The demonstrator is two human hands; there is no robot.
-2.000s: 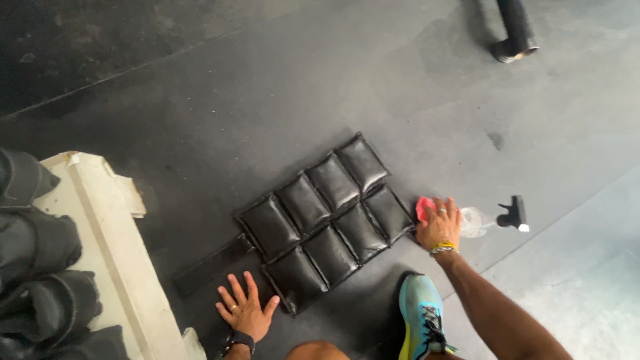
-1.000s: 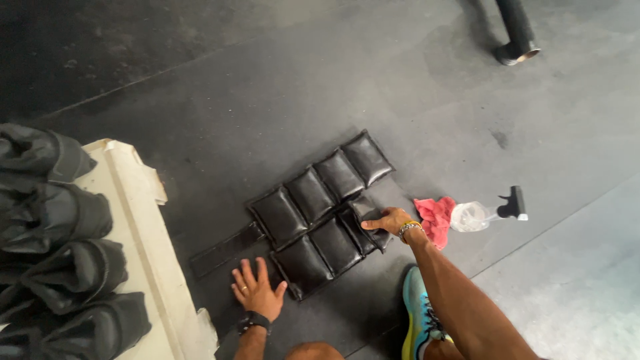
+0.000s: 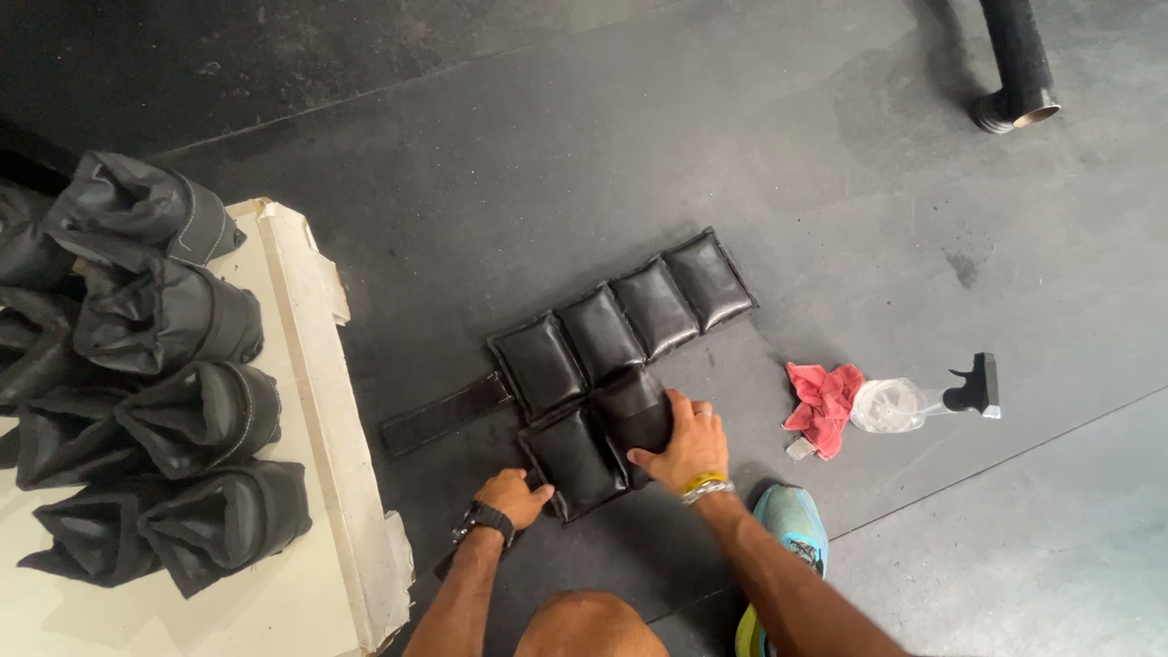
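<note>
A black padded ankle weight (image 3: 598, 330) with several stuffed pockets lies on the dark floor, its flat strap (image 3: 447, 415) stretching out to the left. Beside it, a lower row of black pockets (image 3: 573, 464) is partly folded over at its right end. My right hand (image 3: 684, 443) grips that folded end, thumb on top. At the lower left corner of the same row, my left hand (image 3: 516, 497) has its fingers curled at the edge, where a dark strap seems to be pinched. Whether the two rows are one piece I cannot tell.
A crumpled red cloth (image 3: 821, 406) touches a clear spray bottle (image 3: 890, 405) on the right. Several rolled black weights (image 3: 196, 411) stand on a worn cream platform (image 3: 315, 429) at left. A black metal tube (image 3: 1017, 64) is at top right, my blue shoe (image 3: 792, 529) below.
My right hand has left the red cloth, taken the lower row's right end and folded it leftward. My left hand, earlier spread flat on the floor, is now curled at the row's left corner.
</note>
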